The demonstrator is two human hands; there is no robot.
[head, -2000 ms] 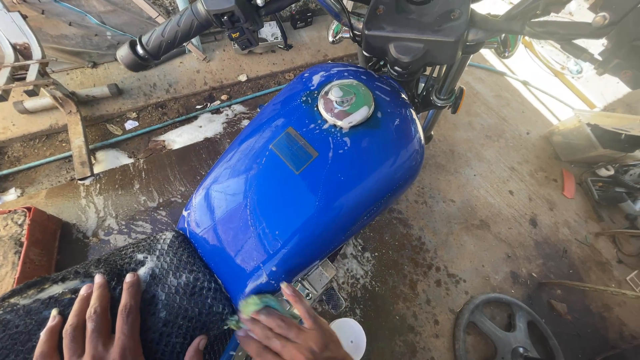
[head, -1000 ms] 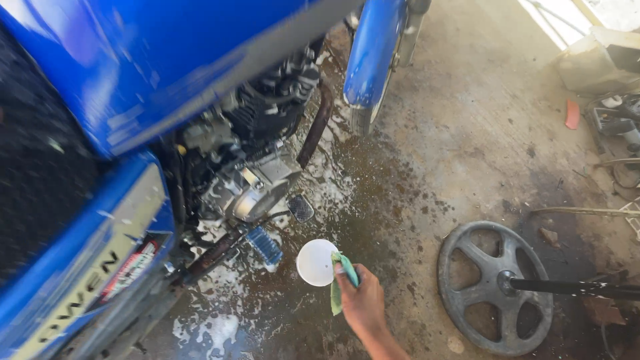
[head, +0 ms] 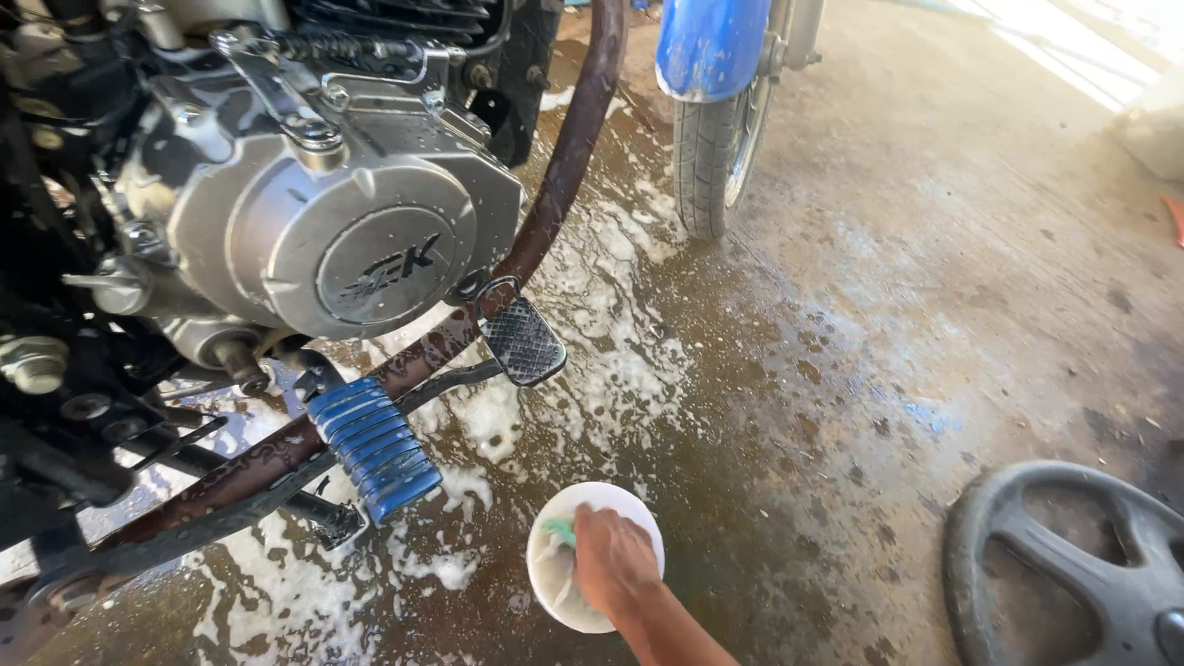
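Note:
My right hand (head: 612,560) is over a round white container (head: 546,601) on the wet floor, its fingers inside the rim and closed on a green cloth or sponge (head: 559,530). Part of the green piece is hidden by the hand and the whitish contents. To the left stands a motorcycle with a silver engine cover (head: 388,264), a blue ribbed footrest (head: 375,449) and a black brake pedal pad (head: 523,342). Foam and drops lie on the cover and footrest. My left hand is out of view.
White suds (head: 490,416) spread over the concrete floor below the engine. The front tyre (head: 700,166) and blue fender (head: 712,46) are at the top. A grey spoked wheel (head: 980,573) lies at the lower right. A brown tubular bar (head: 573,153) curves around the engine.
My right hand has gone from the lower edge of the blue tank down to the white container, with the green piece. My left hand, earlier on the seat, has left the view. The view has swung down.

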